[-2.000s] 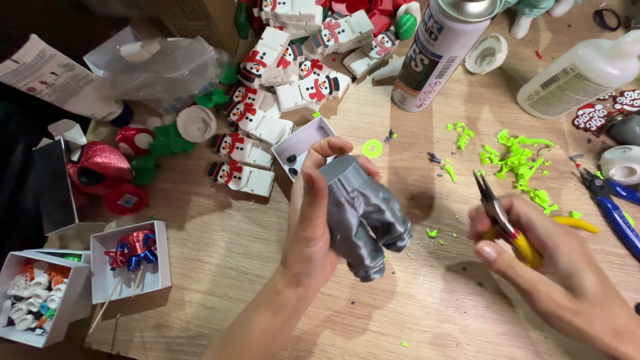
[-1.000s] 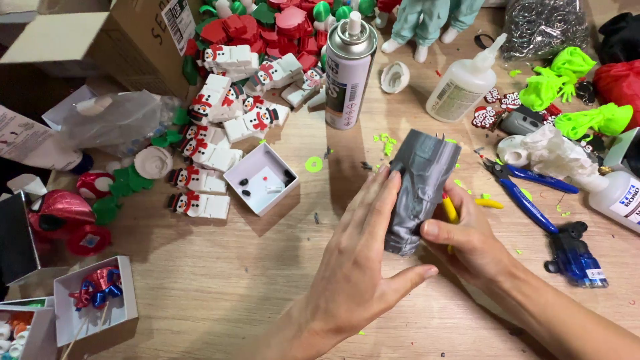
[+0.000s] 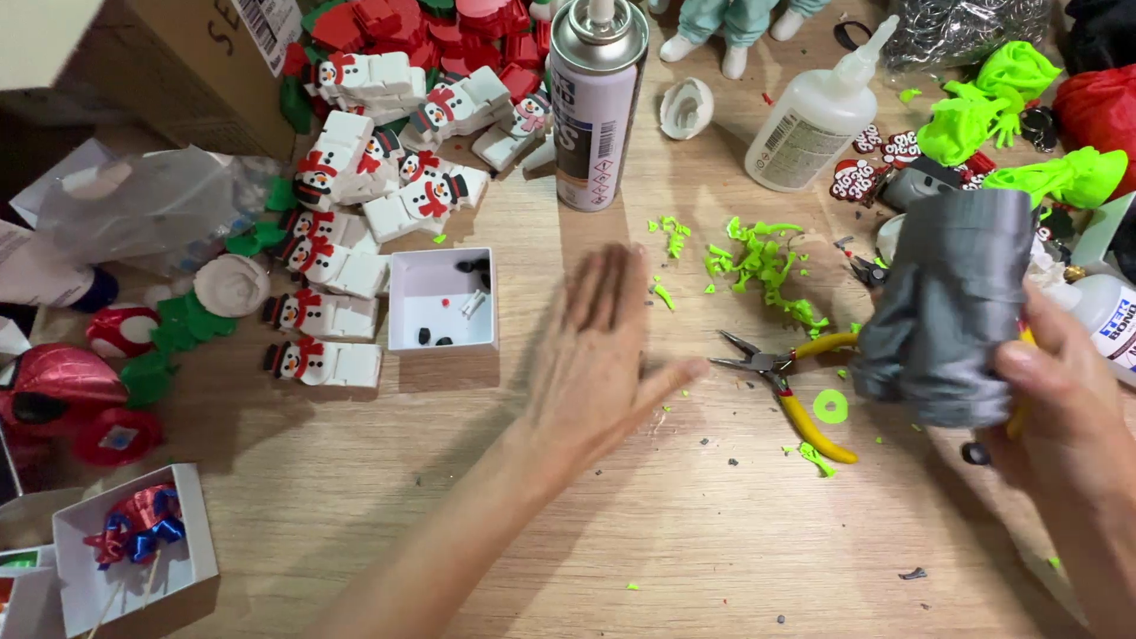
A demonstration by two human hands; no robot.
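My right hand (image 3: 1065, 382) grips a grey plastic figure part shaped like trousers (image 3: 950, 311), blurred, above the right side of the table. A bit of yellow shows behind its fingers; what it belongs to is hidden. My left hand (image 3: 590, 364) is flat and empty over the wooden table, its fingers extended and blurred. Between the hands lie long-nose pliers with yellow handles (image 3: 763, 361), jaws apart and pointing left. Near them are a lime-green plastic ring (image 3: 831, 406) and lime-green scraps (image 3: 768, 266). A small black piece (image 3: 975, 453) is beside my right hand.
A white box (image 3: 444, 346) with small parts stands left of my left hand, beside several snowman figures (image 3: 333, 364). Behind are a spray can (image 3: 596, 115) and a glue bottle (image 3: 808, 124). Lime-green figures (image 3: 967, 124) lie at the back right; another box (image 3: 200, 524) stands front left.
My left hand has let go of the grey part and moved left over the table. The grey part has moved right in my right hand. The yellow-handled pliers now lie on the table.
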